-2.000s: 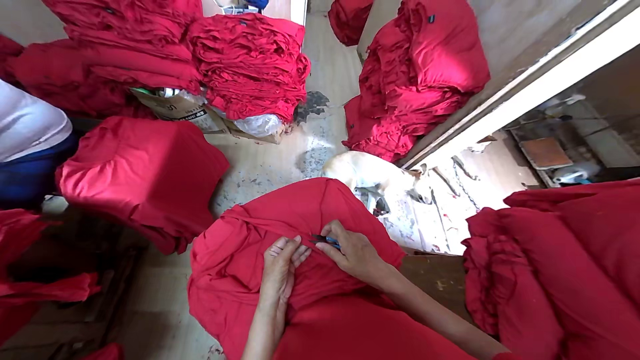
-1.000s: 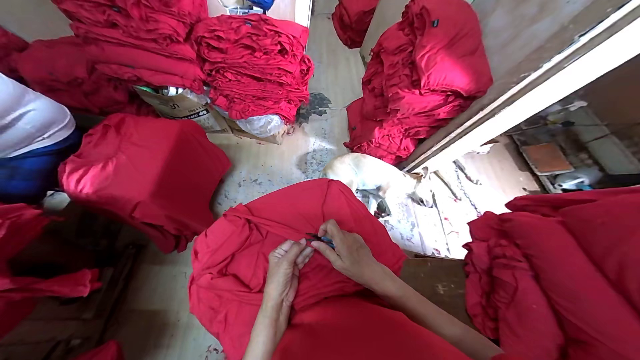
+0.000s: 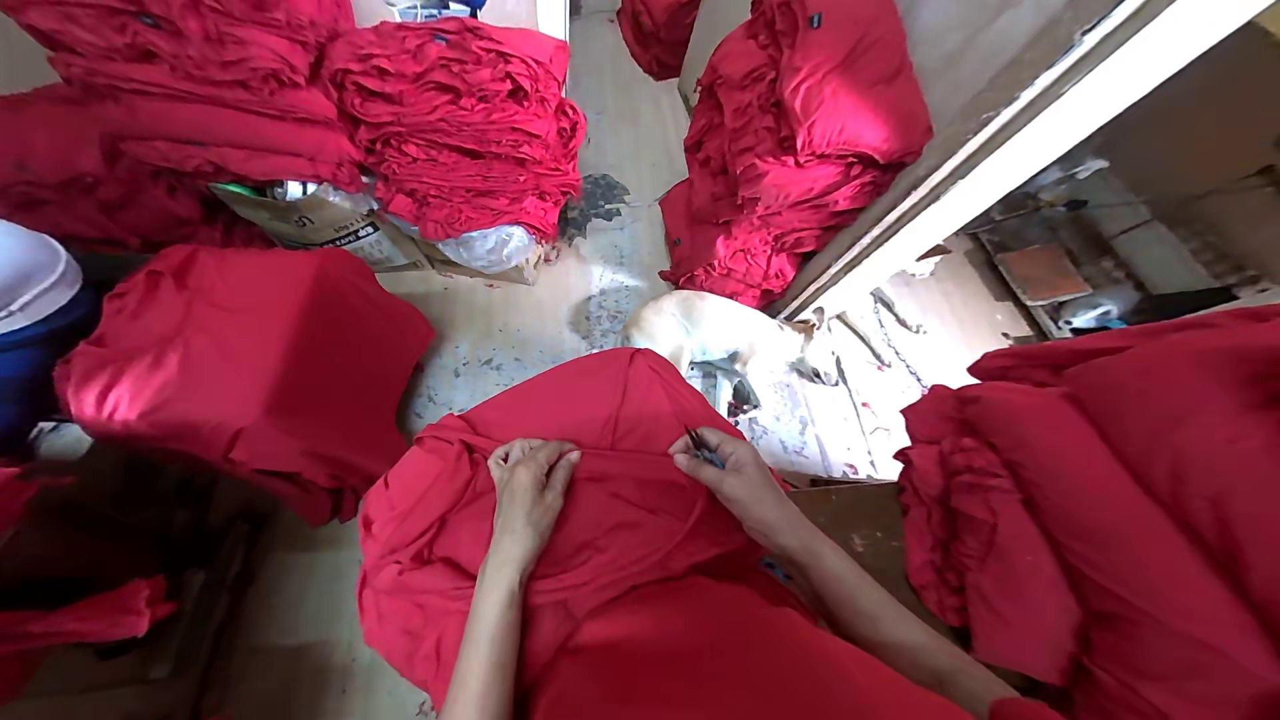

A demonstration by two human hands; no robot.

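Red fabric (image 3: 600, 520) lies bunched in front of me, over my lap. My left hand (image 3: 533, 485) pinches an edge or seam of it between thumb and fingers. To the right, my right hand (image 3: 728, 470) pinches the same line of cloth, which runs nearly straight between the two hands. A small dark pointed tool (image 3: 704, 450), apparently thread snips, is tucked in the right hand, its tip pointing up and left. Its handle is mostly hidden by the fingers.
Red garment stacks stand at the back left (image 3: 455, 120), back right (image 3: 800, 130) and near right (image 3: 1100, 500). Red cloth covers a mound (image 3: 250, 360) at left, beside a person (image 3: 35, 320). A pale dog (image 3: 730, 330) lies by the doorway, near a chain (image 3: 897, 345). Cardboard boxes (image 3: 330, 225) hold plastic.
My hands were close together at one spot on the fabric. They have moved apart, with the seam or edge stretched between them. The tool remains in my right hand.
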